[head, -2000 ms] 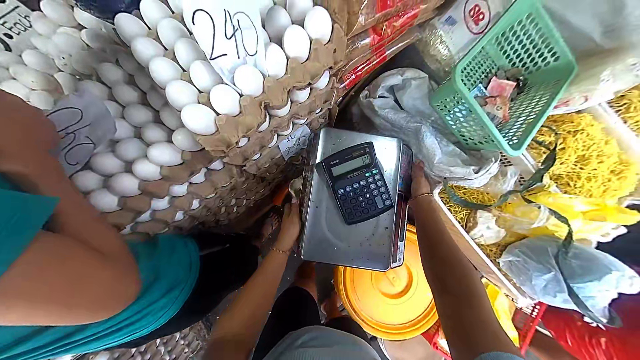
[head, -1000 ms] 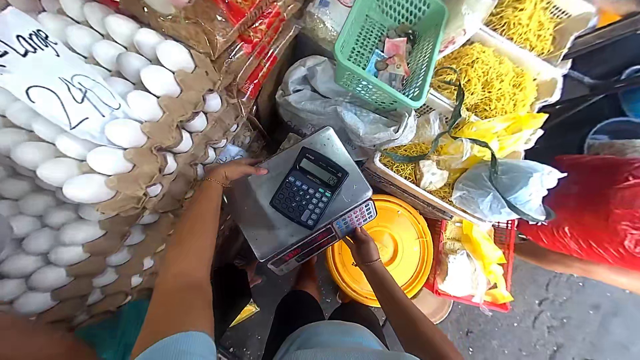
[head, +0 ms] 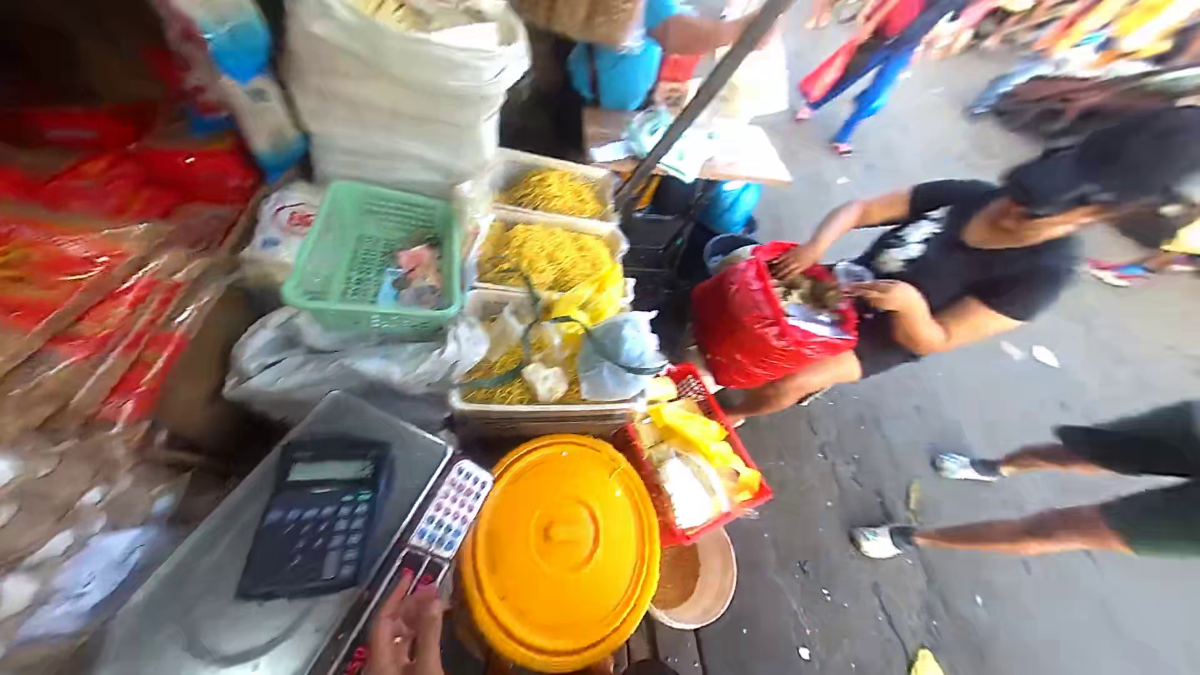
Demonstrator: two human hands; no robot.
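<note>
A black calculator (head: 314, 516) lies on the metal top of a digital weighing scale (head: 234, 572) at the lower left. My right hand (head: 408, 623) is at the scale's front edge, its fingertips touching the panel below the keypad; the rest of the hand is cut off by the frame. My left hand is out of view. Just right of the scale stands a bucket with a round orange lid (head: 562, 548). Behind the scale is a green plastic basket (head: 375, 253) with banknotes (head: 417, 272) in it.
Trays of yellow noodles (head: 544, 258) stand beside the basket. A red crate (head: 694, 459) holds bags near a round tub (head: 698, 581). To the right, a seated person (head: 975, 244) handles a red bag (head: 769, 328). A pole (head: 703, 103) slants behind. Blurred egg trays are at lower left.
The view has swung right, toward the street. My left hand, on the scale's far side a second ago, has left view. My right hand remains at the scale's front.
</note>
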